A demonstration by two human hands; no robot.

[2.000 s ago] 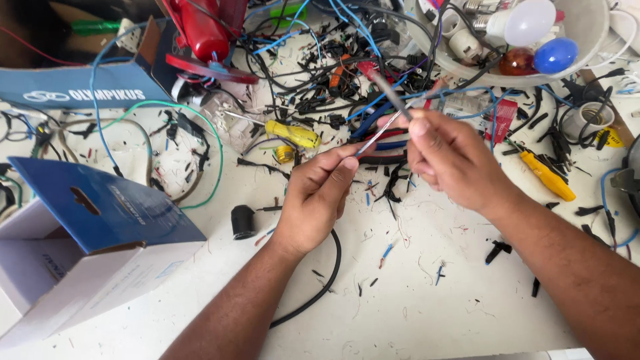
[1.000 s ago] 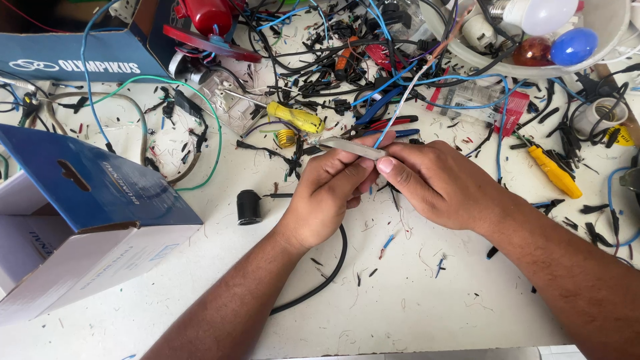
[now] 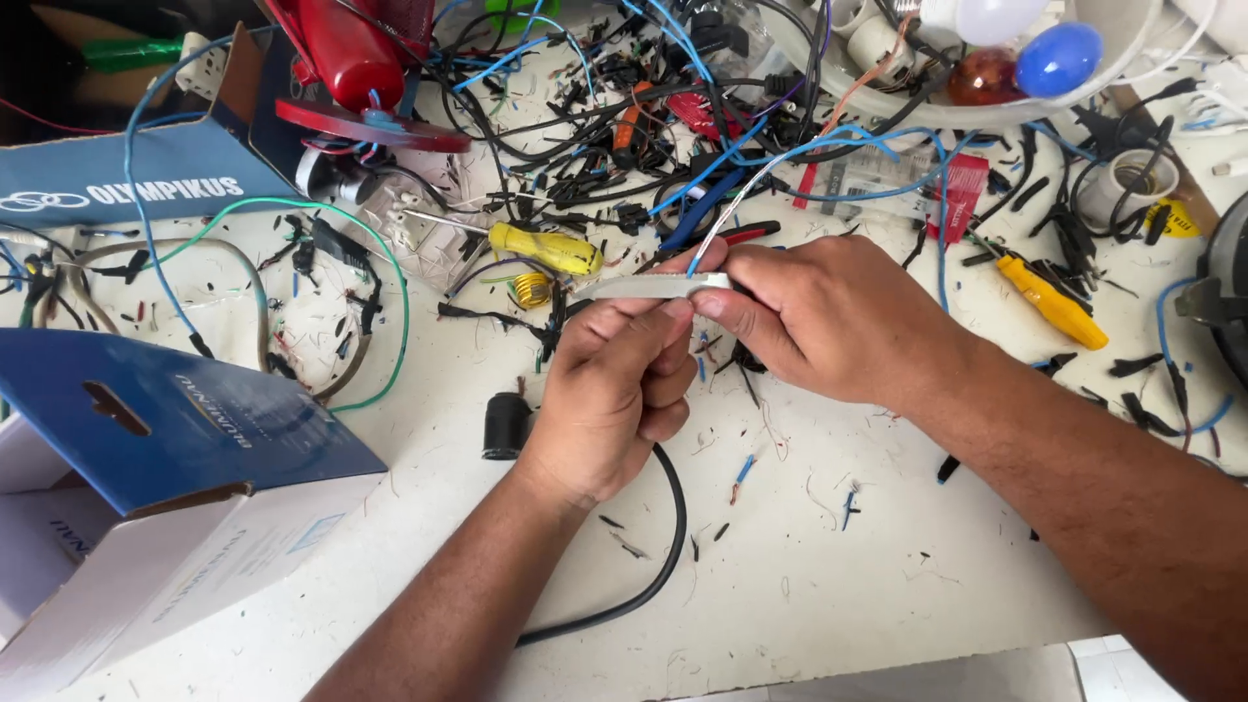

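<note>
My right hand (image 3: pixel 819 317) grips a knife with a partly serrated metal blade (image 3: pixel 639 287), which points left across the fingers of my left hand (image 3: pixel 619 390). Between my left thumb and fingers is the end of a blue and white wire (image 3: pixel 721 216); the blade lies against it. The wire runs up and right toward other blue wires. Beneath my left hand, a black cable (image 3: pixel 675 517) curves down over the white table. Just left of that hand stands a black cylindrical fitting (image 3: pixel 506 425). Behind my hands lie red-handled pliers (image 3: pixel 751 234), partly hidden.
A yellow screwdriver (image 3: pixel 546 248) lies behind my left hand, another yellow-handled tool (image 3: pixel 1053 304) at right. An open blue and white box (image 3: pixel 185 429) stands left. Black cables and scraps cover the back. A bowl (image 3: pixel 1063 109) holds bulbs; a white lamp socket (image 3: pixel 1126 190) sits near it.
Two seconds ago the knife was raised above the wire, up and right of my left hand. Now it lies across the wire at my left fingertips, with both hands close together.
</note>
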